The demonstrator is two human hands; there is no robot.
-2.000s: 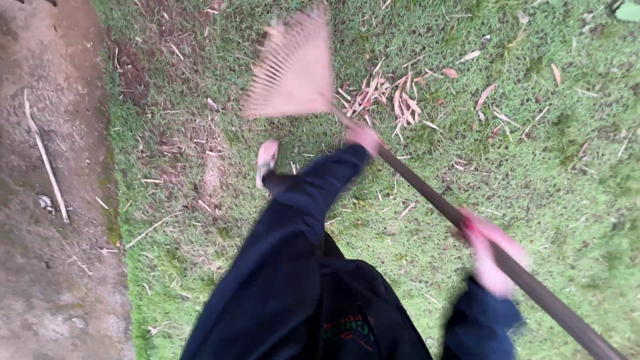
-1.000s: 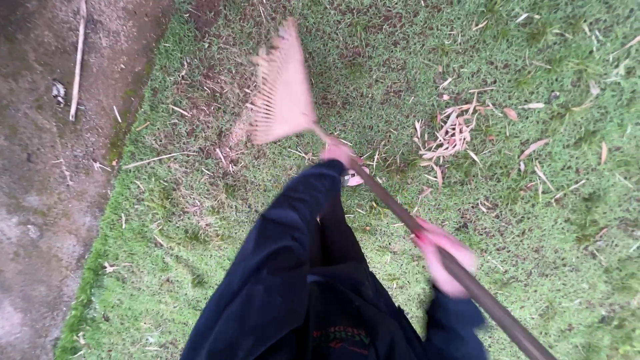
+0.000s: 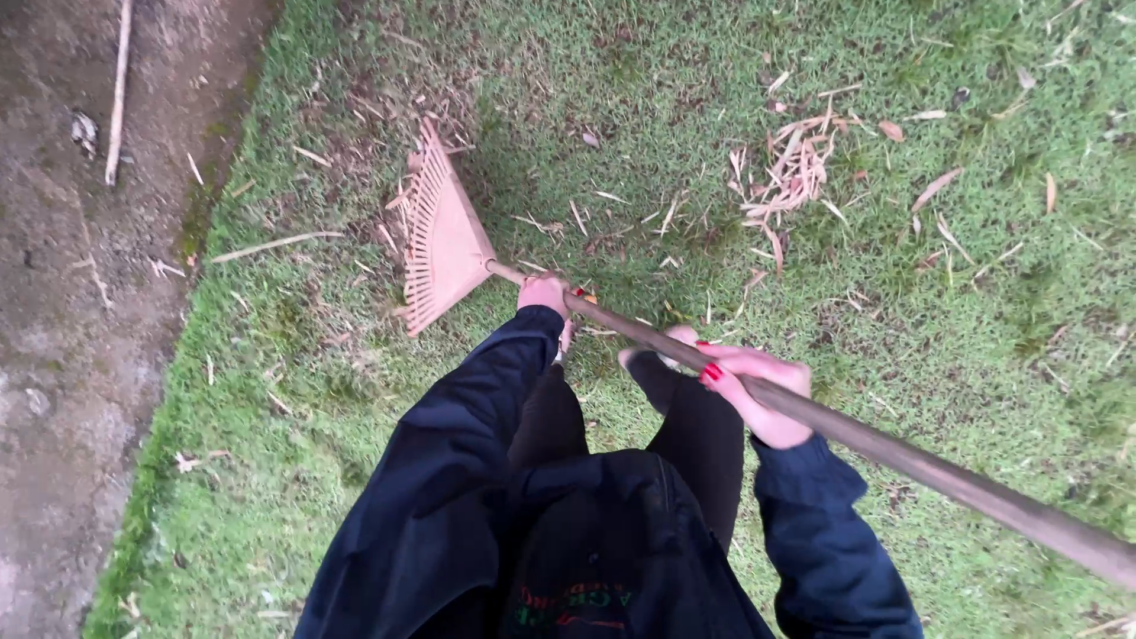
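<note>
A leaf rake with a tan fan-shaped head (image 3: 451, 241) and a long wooden handle (image 3: 896, 448) crosses the view. Its tines point left and rest on or just over the grass. My left hand (image 3: 544, 293) is closed round the handle close to the rake head. Farther along, my right hand (image 3: 765, 389) grips the handle, its red-nailed thumb and a finger showing. To the right of the rake head lies a small heap of dry leaves (image 3: 792, 173). Some dry bits lie by the tines.
Short grass (image 3: 887, 311) spreads under my feet, with scattered dry leaves. A bare dirt or concrete strip (image 3: 62, 355) runs along the left, bearing a pale stick (image 3: 119, 93). A long dry stalk (image 3: 277, 246) lies near the grass edge. My feet stand just below the handle.
The rake head has moved down toward my feet, its tines now facing left. Both hands keep hold of the handle. The view has shifted, and the leaf heap appears farther to the right.
</note>
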